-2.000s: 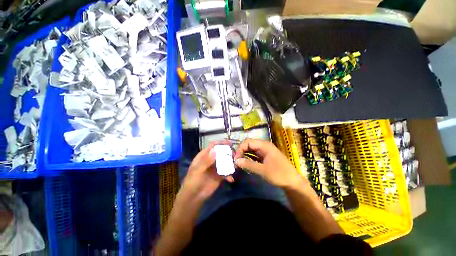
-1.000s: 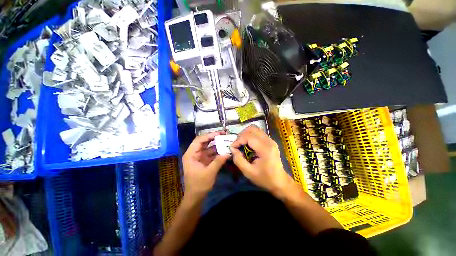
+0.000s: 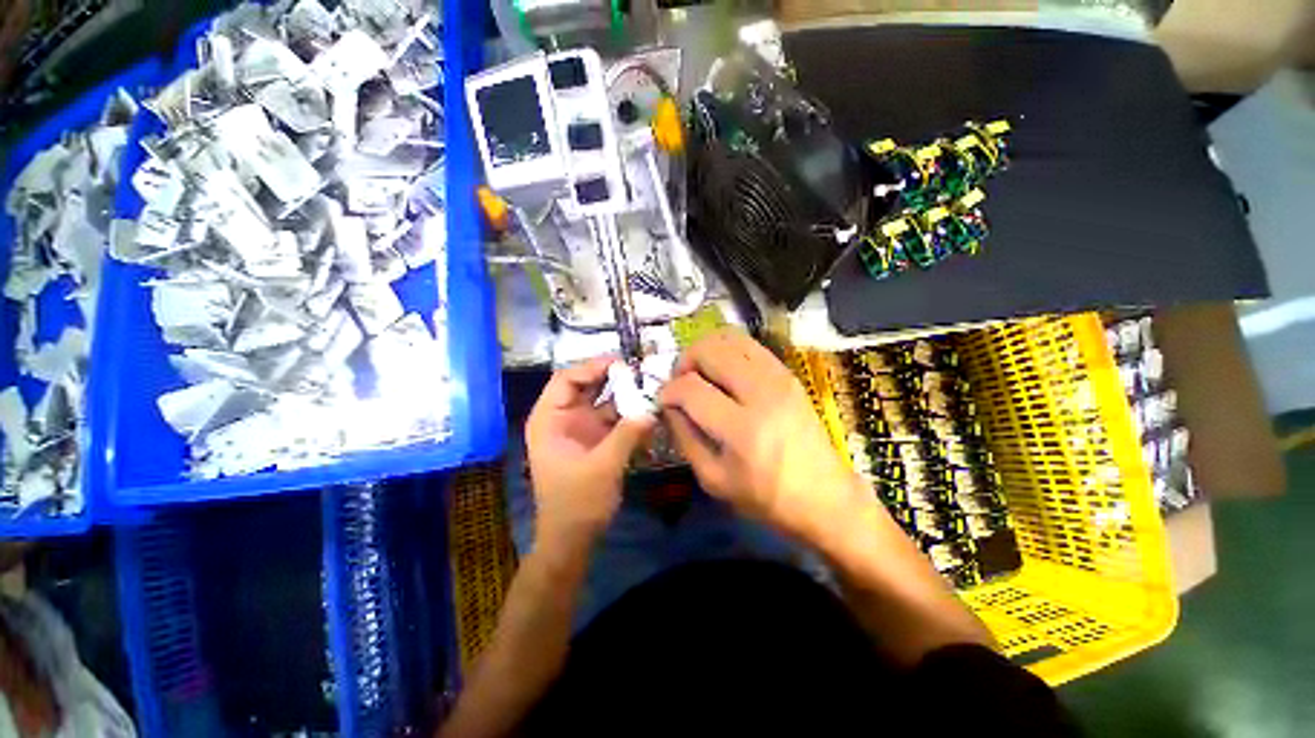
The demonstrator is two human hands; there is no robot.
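Observation:
A white housing (image 3: 629, 392) is held between both hands, right under the tip of the soldering iron (image 3: 622, 296). My left hand (image 3: 577, 433) grips the housing from the left with thumb and fingers. My right hand (image 3: 743, 425) is at its right side with the fingers pinched close to it. The circuit board seen earlier at the right hand is hidden by the fingers now. Whether the iron tip touches the work cannot be told.
Blue trays (image 3: 289, 479) heaped with white housings are at left. The soldering machine (image 3: 541, 123) and black fan (image 3: 779, 202) stand ahead. A black mat (image 3: 1082, 188) with several circuit boards is at upper right. A yellow basket (image 3: 1103, 476) holding rows of boards is at right.
Both hands have moved up toward the iron with the housing, which is now tilted at the tip. The board that showed at my right hand is no longer visible.

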